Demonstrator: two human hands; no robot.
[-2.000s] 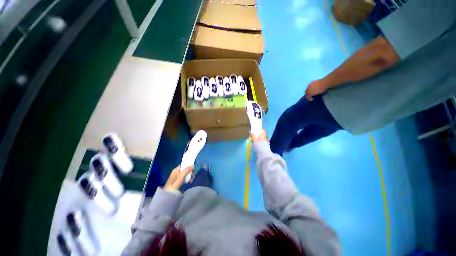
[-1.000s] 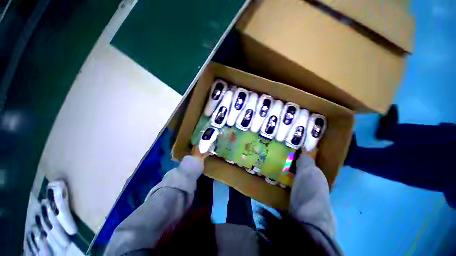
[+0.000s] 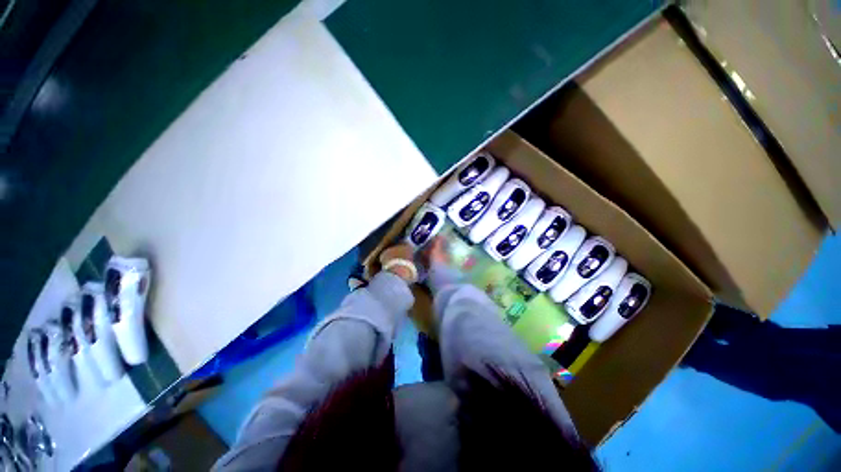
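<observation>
White handheld units [image 3: 553,249] with dark oval panels stand in a slanted row in the open brown carton [image 3: 659,355]. One more white unit [image 3: 425,228] is at the carton's left corner, at my hands. My left hand [image 3: 398,263] is at its lower end; the fingers are partly hidden, so the grip is unclear. My right hand [image 3: 440,253] is blurred, close beside my left hand over the yellow-green printed layer [image 3: 527,316]. Whether it touches the unit cannot be told.
Several white units [image 3: 115,313] lie on the bench at left. A white sheet [image 3: 267,184] covers part of the green bench [image 3: 479,64]. A closed brown carton [image 3: 682,166] stands behind the open one. A person's dark-clothed leg [image 3: 775,359] is at right. Blue floor shows below.
The view has turned, and the carton appears tilted. My right hand has left the unit at the row's right end and moved left beside my left hand. The left-side unit now sits closer to the row.
</observation>
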